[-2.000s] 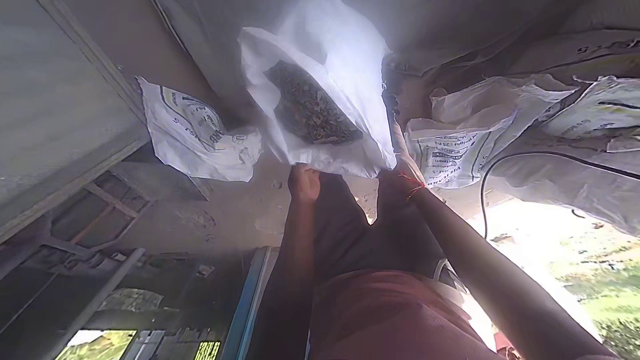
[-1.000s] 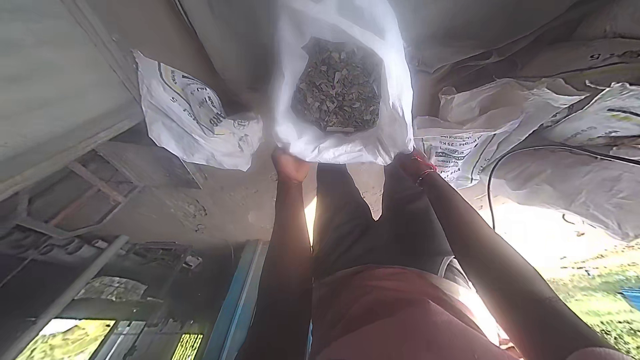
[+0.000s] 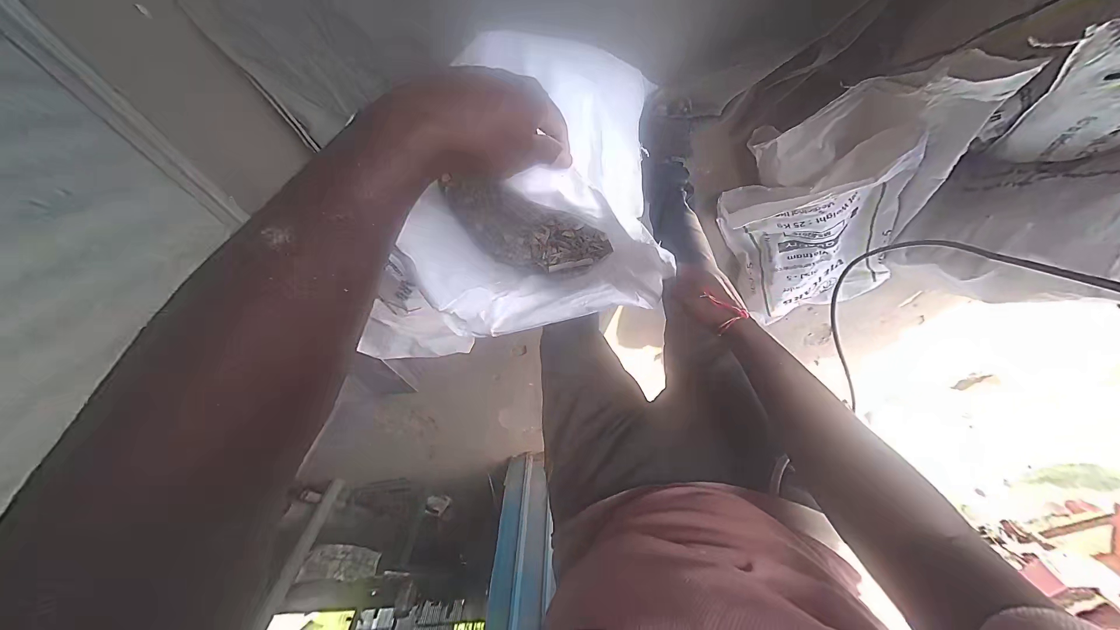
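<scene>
A white woven sack [image 3: 516,297] stands upright in front of my legs, its mouth partly folded over. Dry brownish flakes or chips [image 3: 560,243] show inside it. My left hand [image 3: 503,127] pinches the upper far part of the sack's rim between thumb and fingers, and its forearm crosses over the left side of the sack. My right hand [image 3: 700,293], with a red thread at the wrist, grips the right corner of the rim; its fingers are partly hidden by the plastic.
Printed white sacks [image 3: 809,249] lie at the right, beside a black cable [image 3: 954,248]. Another printed sack [image 3: 411,337] lies behind the held one at the left. A blue metal post or frame [image 3: 522,542] stands at the lower middle. A pale wall or sheet borders the left.
My left hand has moved from the sack's near left rim up to its far side. The mouth, wide a second ago, is now narrower and partly folded over. My right hand stays at the right corner.
</scene>
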